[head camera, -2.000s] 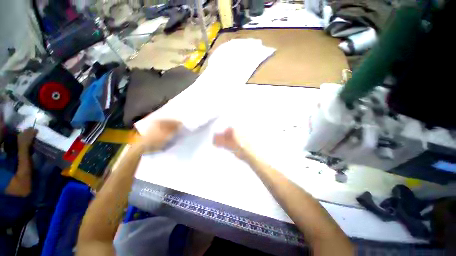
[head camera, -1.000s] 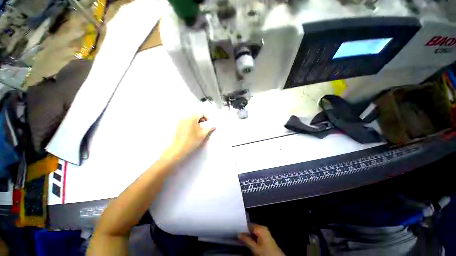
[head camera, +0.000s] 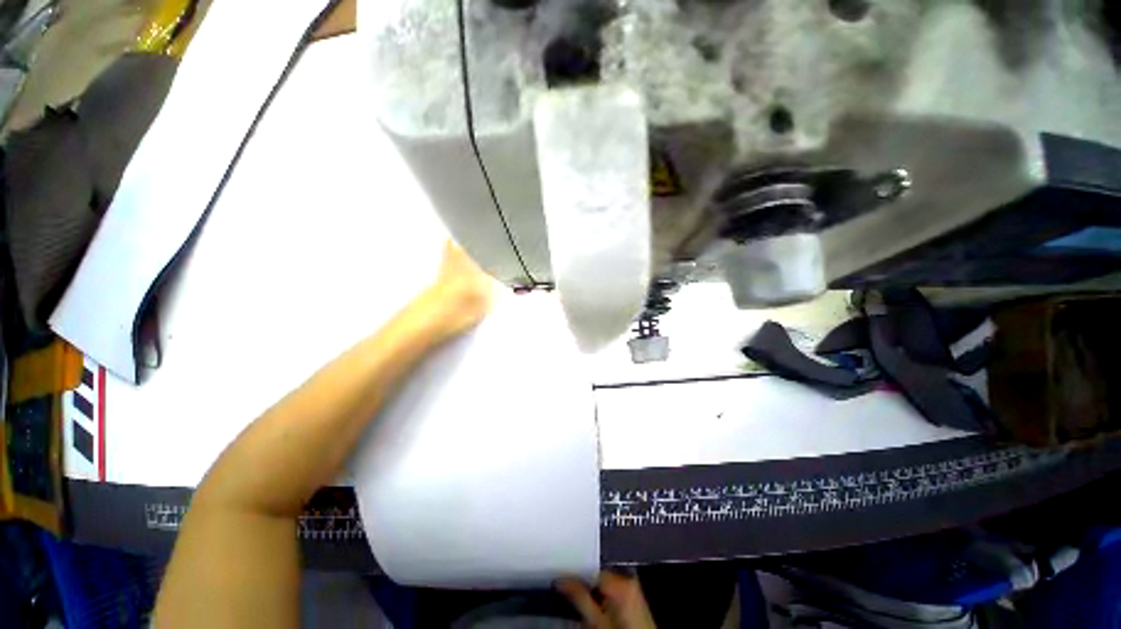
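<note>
A white-backed panel (head camera: 492, 479) lies under the sewing machine head (head camera: 787, 111) and hangs over the table's ruled front edge. My left hand (head camera: 462, 290) rests on the panel's upper left part, its fingers hidden behind the machine head. My right hand (head camera: 605, 600) is at the bottom edge of the picture, cut off, with its fingers pinching the panel's lower right corner. A long pale guard (head camera: 595, 209) hides the needle area. Small metal parts (head camera: 649, 338) show just right of it.
Long white strip-like pieces (head camera: 172, 184) with dark edges lie left, beside a dark textured pile (head camera: 62, 197). Dark strips (head camera: 897, 356) lie right of the needle area, next to a brown open box (head camera: 1057, 369). The ruled dark table edge (head camera: 787, 501) runs across the front.
The view has moved closer to the machine head, which now covers my left fingers. My hands have gone from the loose panel at left to the panel by the needle area.
</note>
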